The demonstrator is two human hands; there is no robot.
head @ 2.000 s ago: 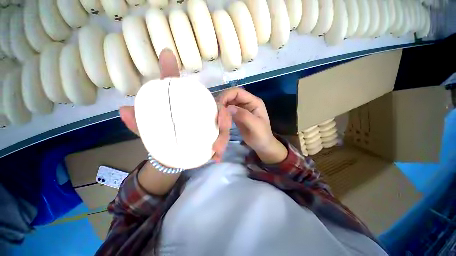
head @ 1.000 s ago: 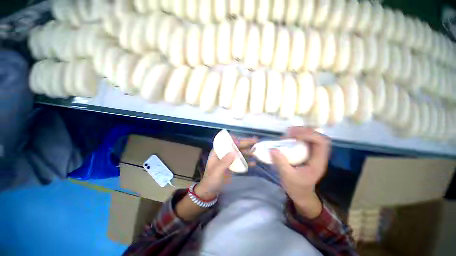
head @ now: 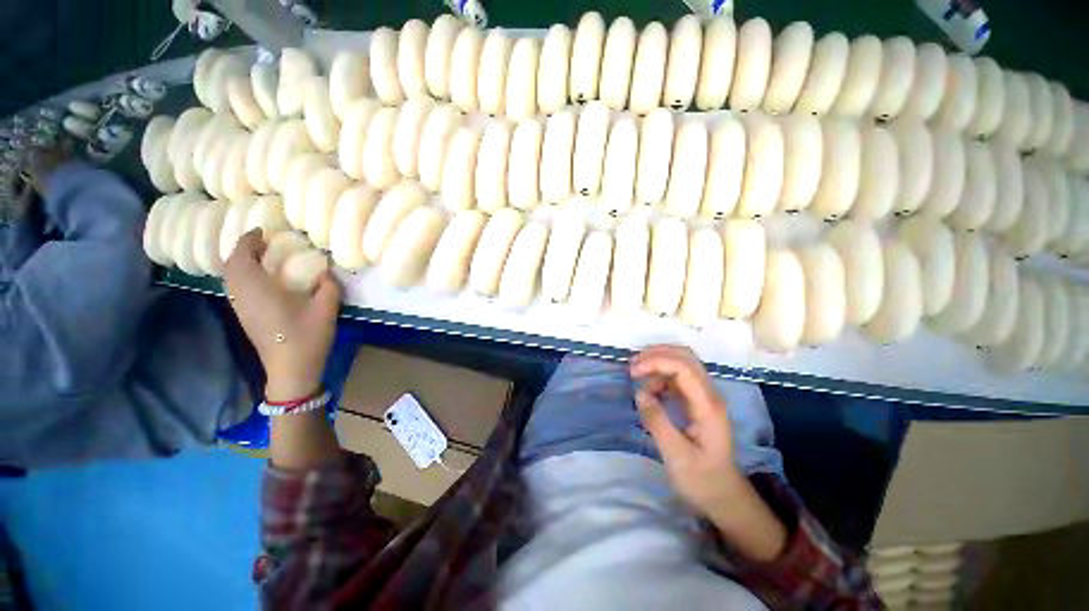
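Cream oval units [head: 665, 269] stand on edge in several rows on the whitish sheet over the bench. My left hand [head: 283, 313], with a bracelet at the wrist, is at the left end of the front row. Its thumb and fingers are around a cream unit [head: 303, 270] there; another unit is close behind it, partly hidden. My right hand [head: 693, 418] is at the bench's front edge, below the middle of the front row. It is empty, with its fingers bent and apart from the thumb.
An open carton [head: 985, 483] with packed units [head: 916, 575] is at the lower right. A white phone [head: 414, 430] lies on a cardboard box [head: 373, 372]. Another person's grey sleeve [head: 102, 257] is at the left. Small white items [head: 116, 129] lie at the back left.
My left hand has moved from in front of my body to the left end of the rows. My right hand no longer holds a unit and is lower at the bench edge. The view has shifted.
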